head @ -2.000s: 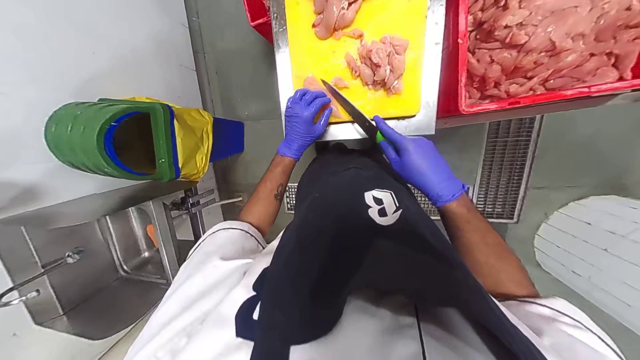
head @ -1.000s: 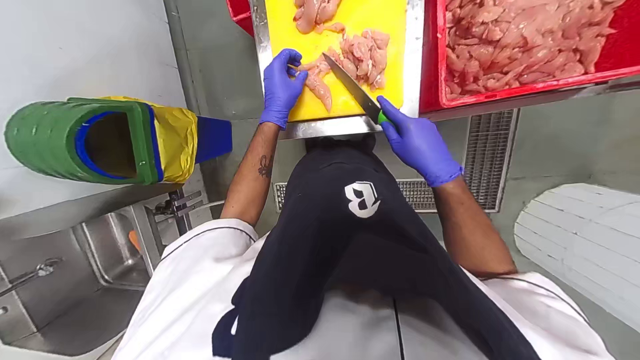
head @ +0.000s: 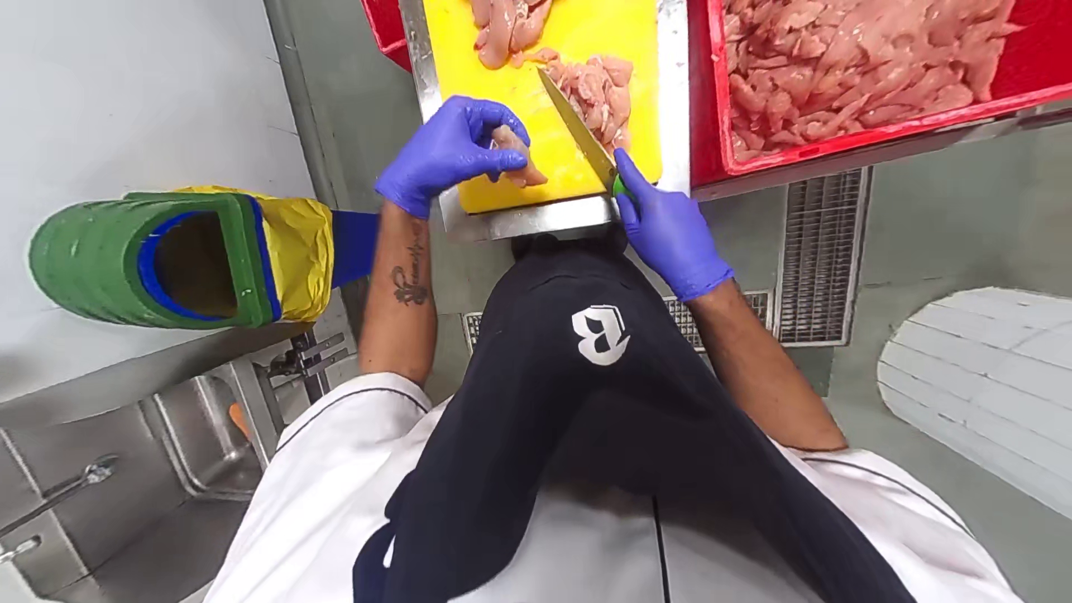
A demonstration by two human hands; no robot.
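Observation:
My left hand, in a blue glove, pinches a strip of raw meat over the near left part of the yellow cutting board. In my gloved right hand is the green handle of a kitchen knife. Its blade points up and left across the board, beside a pile of cut raw meat. More raw meat pieces lie at the far left of the board. The board rests on a metal surface.
To the right stands a red crate full of raw meat strips. A green bin with a yellow bag is at left, above a steel sink. A floor grate lies below the crate.
A strip that lay on the board by my left hand one second ago is now pinched in its fingers. The knife stays in my right hand.

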